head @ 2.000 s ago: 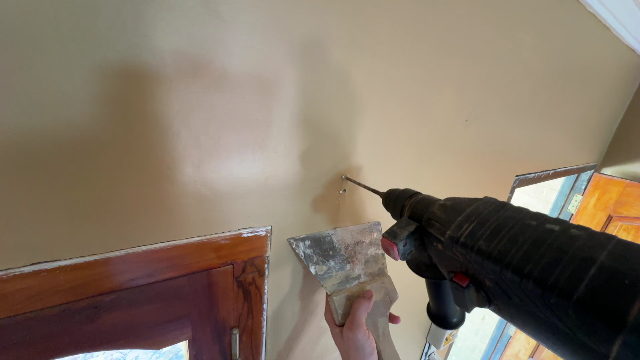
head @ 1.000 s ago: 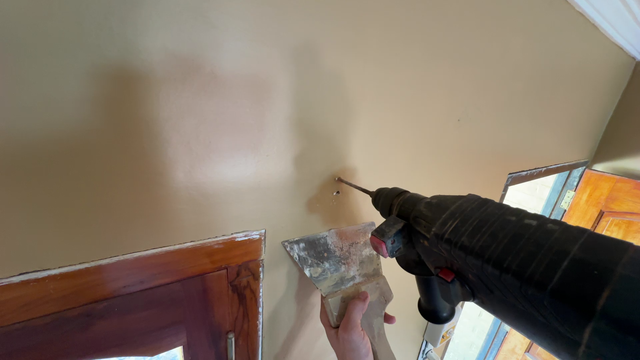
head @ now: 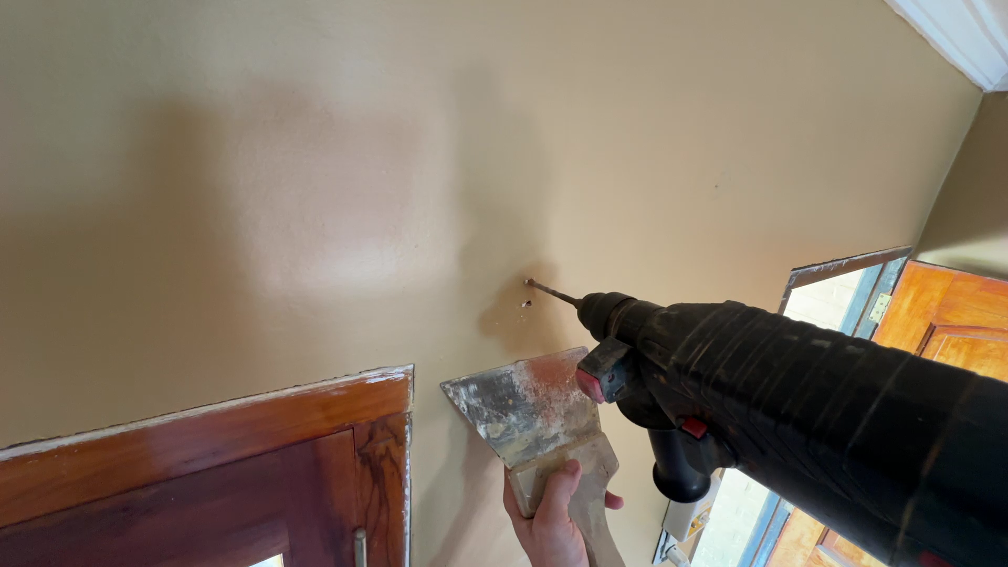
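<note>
A black rotary hammer drill (head: 772, 386) reaches in from the lower right. Its masonry bit (head: 555, 291) slants up to the left, the tip at a small hole in the beige wall (head: 354, 197); a second small hole (head: 526, 304) lies just below. My left hand (head: 555, 516) grips the handle of a wide, stained scraper (head: 535, 405), whose blade is held under the holes, below the drill's chuck. My right hand is not in view; the drill's rear runs out of the frame.
A wooden door frame (head: 213, 421) with a rough, whitish top edge stands at the lower left. On the right are an orange wooden door (head: 957, 315) with a hinge and a white switch-like fitting (head: 689, 512). White ceiling moulding (head: 961, 35) crosses the upper right corner.
The second hole below the bit shows more plainly than two seconds ago, when bright bits hung about it. My left hand keeps its grip on the scraper. The view has shifted slightly.
</note>
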